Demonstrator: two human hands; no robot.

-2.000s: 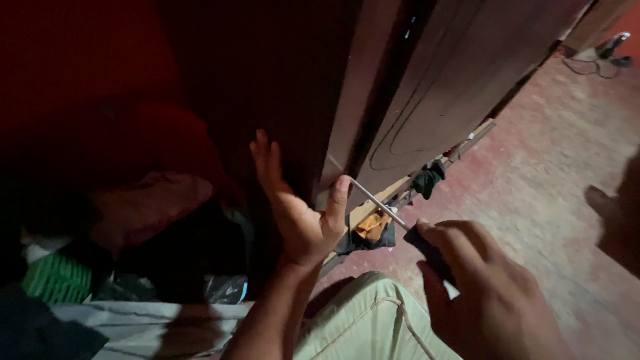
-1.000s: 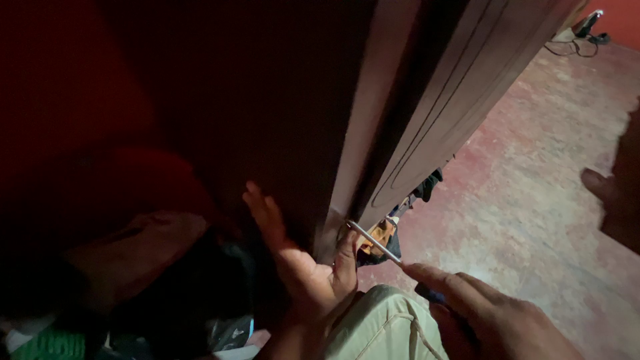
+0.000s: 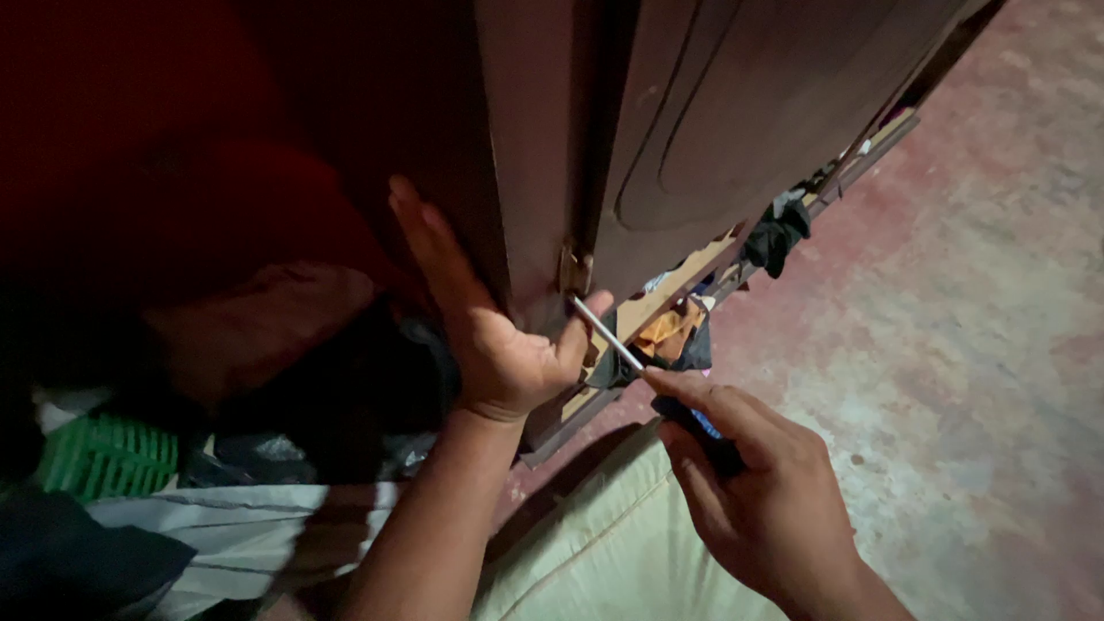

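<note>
My right hand (image 3: 759,474) grips the dark handle of a screwdriver (image 3: 614,341), its index finger laid along the base of the metal shaft. The shaft slants up and left, and its tip meets the lower edge region of a dark wooden cabinet (image 3: 539,172), just below a small metal hinge (image 3: 573,269) in the gap beside the door. My left hand (image 3: 509,345) holds nothing; its fingers are spread along the cabinet's side, and its thumb lies by the screwdriver tip. The carved cabinet door (image 3: 742,112) is to the right of the hinge.
Orange cloth (image 3: 668,335) and black cloth (image 3: 776,237) hang out at the cabinet's base. A green plastic basket (image 3: 108,457) and a pale striped cloth (image 3: 250,526) lie at lower left. The worn concrete floor (image 3: 975,345) spreads at right, and my pale-trousered leg (image 3: 621,552) is below.
The view has shifted. The screwdriver is still in my right hand, and my left hand remains against the cabinet. The hinge now shows above the tip.
</note>
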